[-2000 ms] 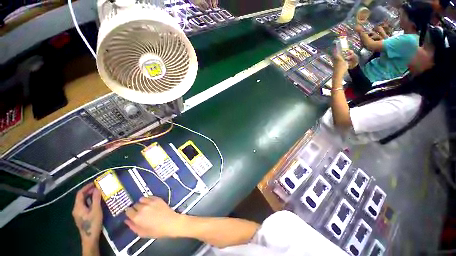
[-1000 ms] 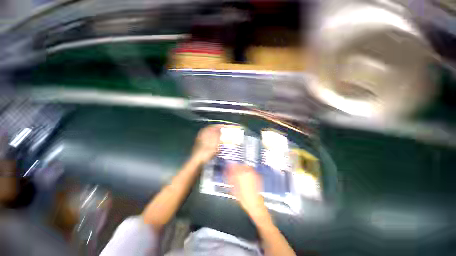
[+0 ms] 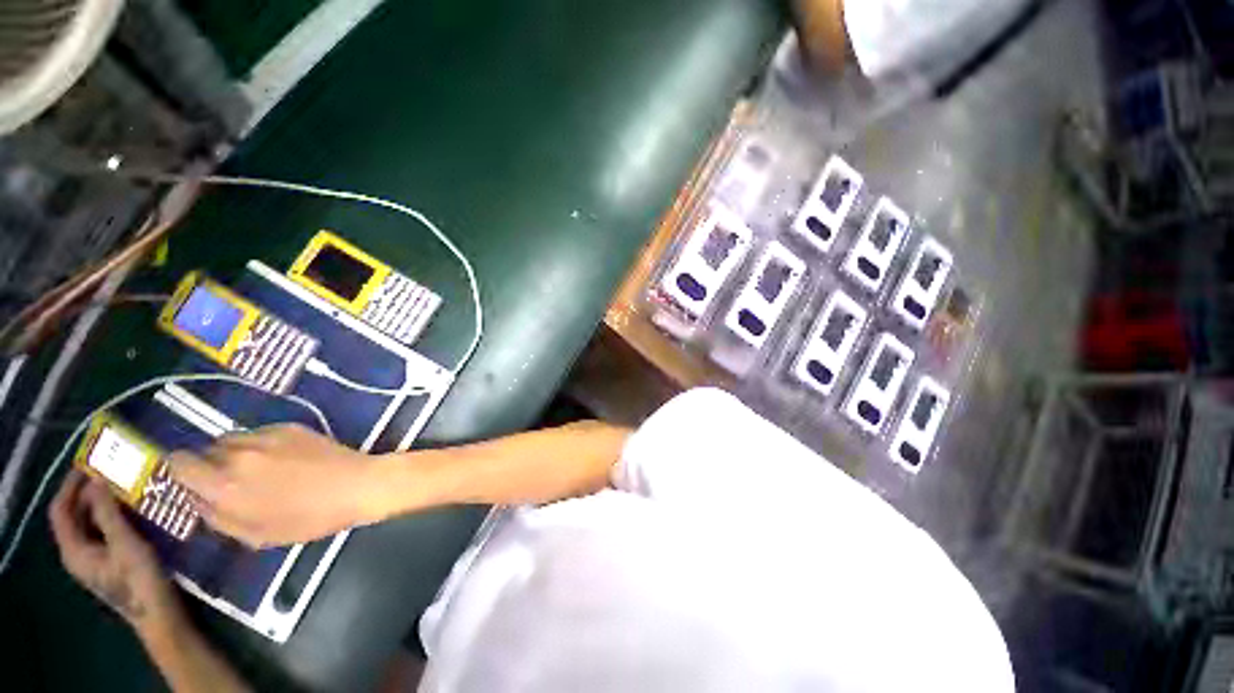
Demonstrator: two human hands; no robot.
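Note:
A yellow-framed keypad phone (image 3: 119,458) with a lit white screen lies front up at the left of the dark blue test fixture plate (image 3: 244,566). My left hand (image 3: 115,552) grips its lower left edge. My right hand (image 3: 278,485) is over its right side, fingertips at the keys; their exact contact is hidden. A second keypad phone (image 3: 210,314) with a lit blue screen lies on the fixture, a white cable (image 3: 359,385) at its keypad end. A third keypad phone (image 3: 338,271) with a dark screen lies beside the fixture's upper edge.
A clear blister tray (image 3: 798,298) of white-backed phones sits on a brown carton (image 3: 650,305) to the right. Part of the fan (image 3: 48,54) shows at the upper left. Another person's arm and white sleeve (image 3: 920,41) are at the top right. A wire-frame rack (image 3: 1083,474) stands at the right.
The view swung away and back, blurring one second ago, and now sits further right. The middle phone's screen went from white to blue. Both my hands remain at the leftmost phone.

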